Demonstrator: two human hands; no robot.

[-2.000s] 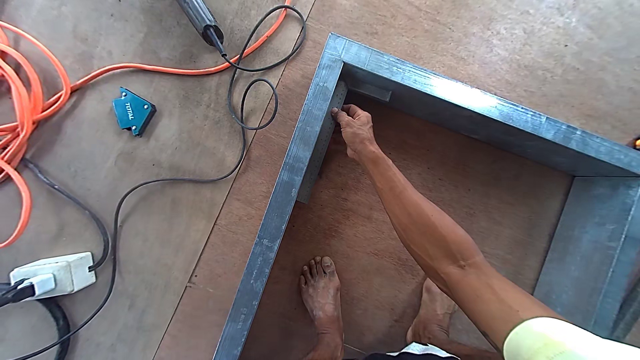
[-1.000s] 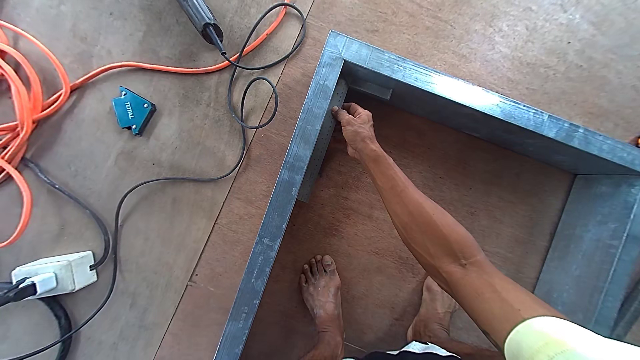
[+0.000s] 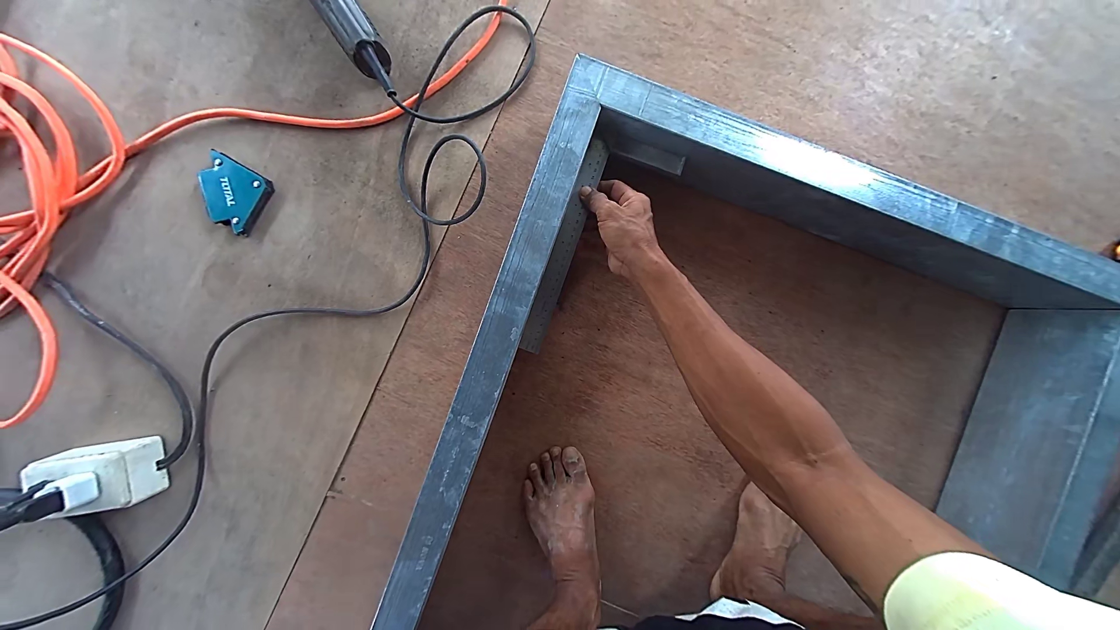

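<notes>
My right hand [image 3: 623, 219] reaches into the upper left corner of a grey metal frame [image 3: 490, 350] standing on the floor. Its thumb and fingers pinch the edge of a flat metal strip [image 3: 555, 284] with rows of small marks or holes, which lies along the inner face of the frame's left side. Close by, a short metal piece [image 3: 647, 157] sits against the inside of the upper side; whether it joins the strip is not clear. My left hand is out of view.
Left of the frame lie a blue-green Total magnetic welding holder [image 3: 234, 192], a coiled orange cable [image 3: 44, 175], a black cord [image 3: 306, 311], a dark cylindrical tool handle [image 3: 350, 35] and a white socket block [image 3: 114, 472]. My bare feet [image 3: 563, 507] stand inside the frame.
</notes>
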